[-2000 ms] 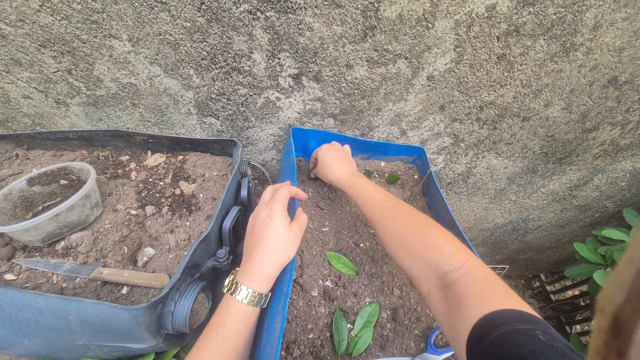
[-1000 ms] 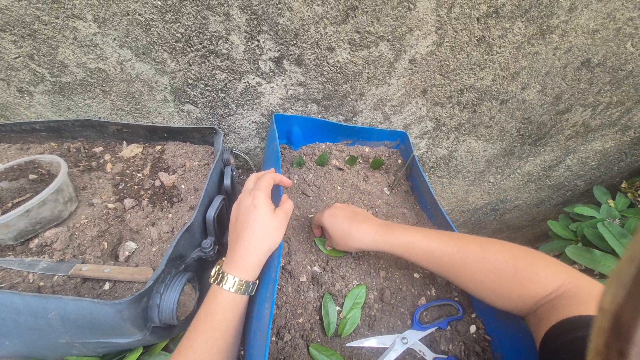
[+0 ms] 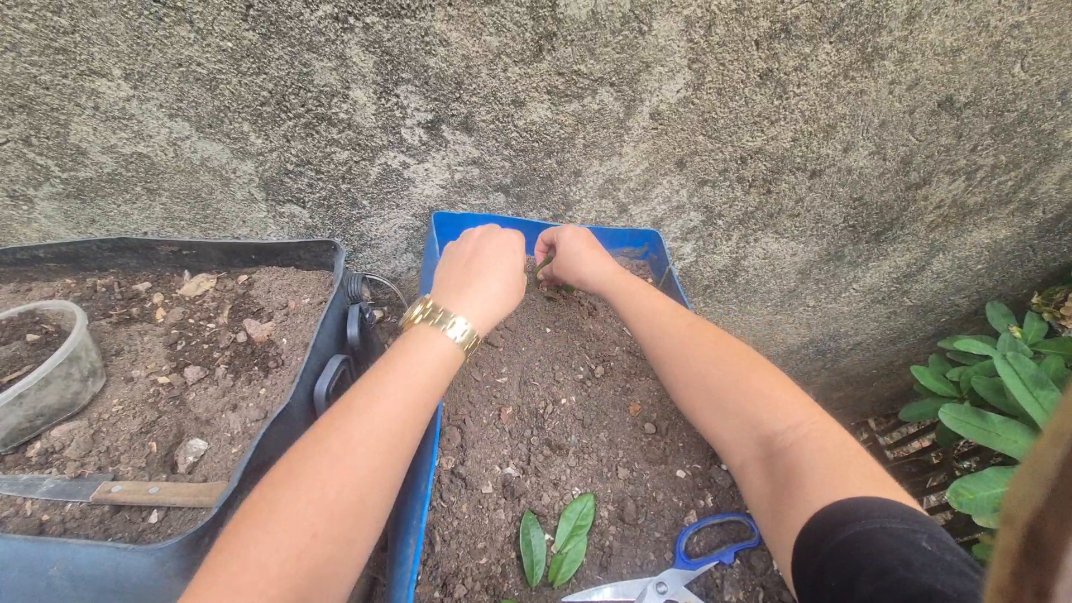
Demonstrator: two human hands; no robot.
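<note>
At the far end of a blue plastic planter (image 3: 550,224) filled with soil, my right hand (image 3: 578,260) pinches a green leaf (image 3: 544,261) near the soil. Close beside it on the left is my left hand (image 3: 481,272), with a gold watch band on the wrist; its fingertips are hidden, so what they hold cannot be told. Several loose green leaves (image 3: 569,536) lie on the soil toward the near end. Blue-handled scissors (image 3: 716,544) rest on the soil at the lower right of the planter.
On the left stands a dark plastic container (image 3: 167,249) of soil, holding a wood-handled knife (image 3: 159,492) and a clear plastic tub (image 3: 54,385). A rough concrete wall (image 3: 536,109) rises behind both planters. A leafy plant (image 3: 997,410) grows at the right.
My left hand has moved from the planter's left rim to the far end, beside my right hand. My right hand, lower by a leaf on the soil one second ago, is back at the far end.
</note>
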